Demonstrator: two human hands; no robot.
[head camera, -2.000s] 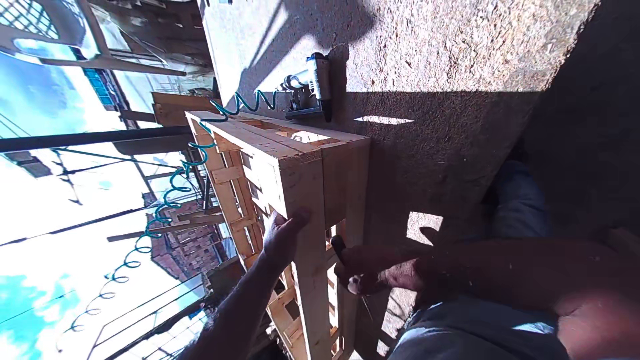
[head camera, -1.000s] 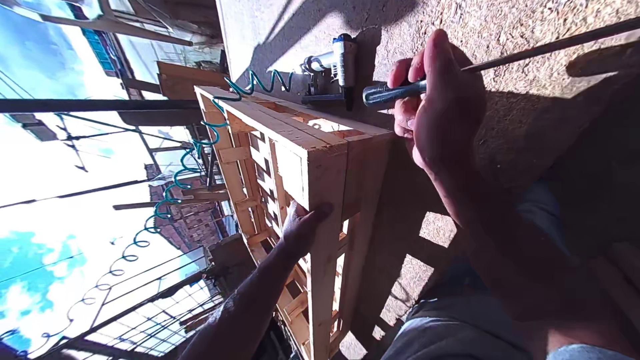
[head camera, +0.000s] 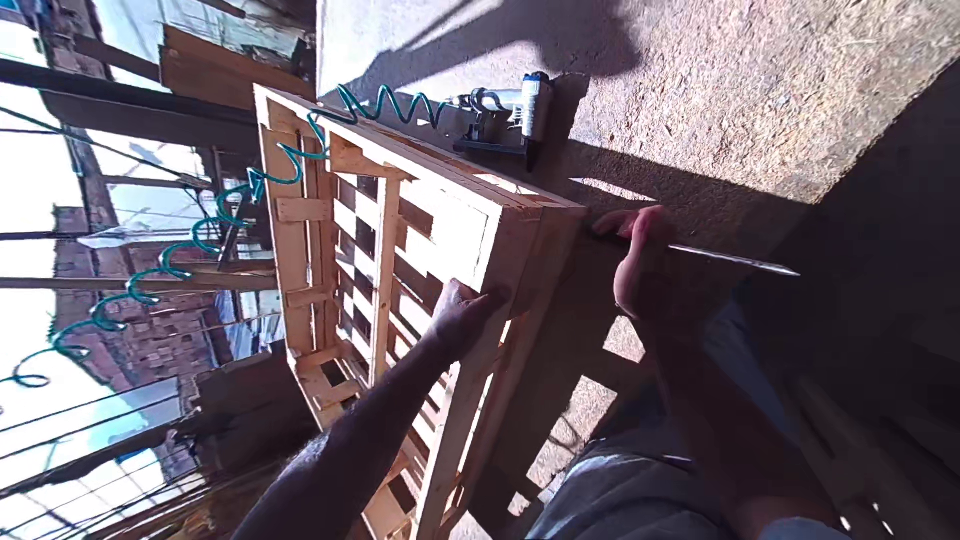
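My left hand (head camera: 469, 307) grips the top edge of a slatted wooden crate (head camera: 517, 225) near its corner. Just past that corner, my right hand (head camera: 641, 259) is closed around a tool whose dark handle is mostly hidden in the fingers. The tool's thin pointed metal shaft (head camera: 735, 260) sticks out toward my body's side. A pneumatic nailer or stapler (head camera: 525, 112) rests on the ground beside the crate, joined to a coiled green air hose (head camera: 292, 161) that passes over the crate.
Rough concrete ground (head camera: 720, 97) lies beyond the crate, partly in shadow. The hose loops through the air at the left. A brown board (head camera: 217, 71) stands behind the crate's far end. Wooden pieces (head camera: 862, 450) lie in shade at the lower right.
My right hand was low by the crate's side, then rose above the ground with the tool, and is now lower beside the crate's corner. My left hand stays on the crate's edge.
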